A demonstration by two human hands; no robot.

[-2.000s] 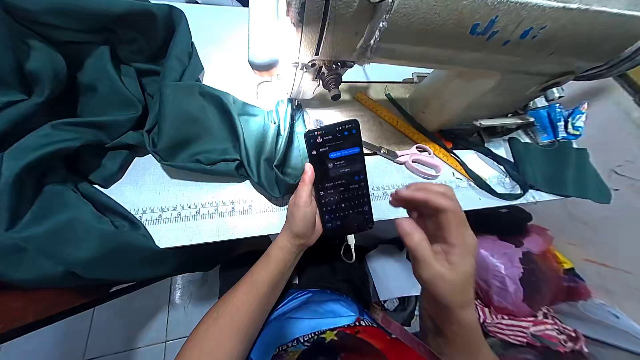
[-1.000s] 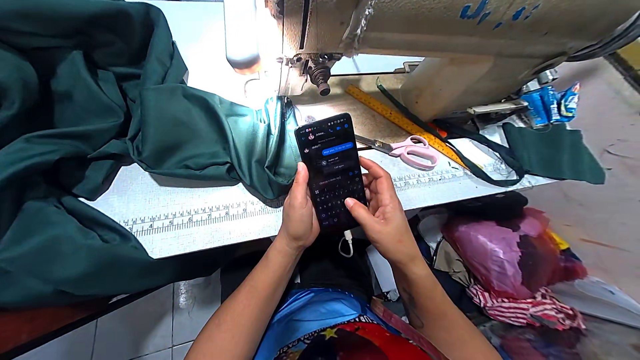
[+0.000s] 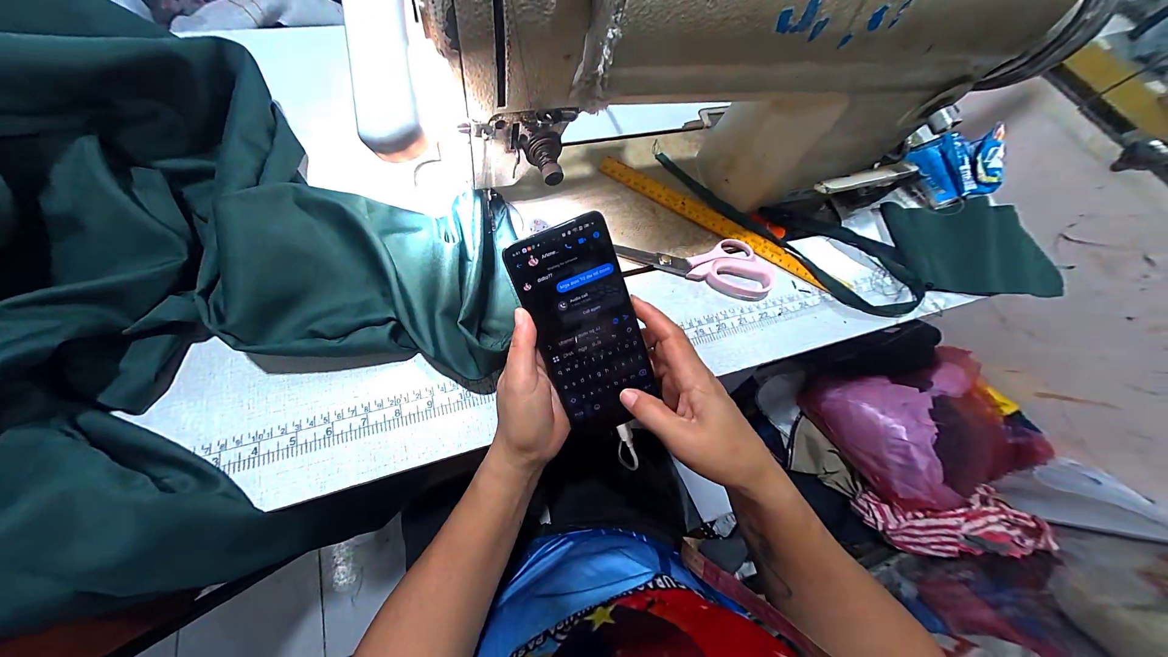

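A black smartphone point(image 3: 584, 319) is held upright between both hands, its screen lit with a chat and a keyboard. My left hand point(image 3: 532, 392) grips its left edge, thumb along the side. My right hand point(image 3: 693, 401) wraps the right edge, its thumb over the on-screen keyboard. From the phone's lower end hangs a white cable point(image 3: 628, 447). Behind the phone, dark green fabric point(image 3: 319, 274) lies bunched under the needle area of a sewing machine point(image 3: 693, 55) and spreads over the table's left side. Pink-handled scissors point(image 3: 730, 268) rest right of the phone.
A yellow ruler point(image 3: 703, 214) and a dark green strip point(image 3: 858, 297) lie beyond the scissors, near a green fabric piece point(image 3: 976, 248) and a blue packet point(image 3: 949, 169). Measuring marks run along the white table point(image 3: 365, 456). Pink plastic bags point(image 3: 885, 429) and cloths lie below at right.
My right hand was raised off the phone two seconds ago; it moved left onto the phone's right edge and stays there. My left hand has kept hold of the phone.
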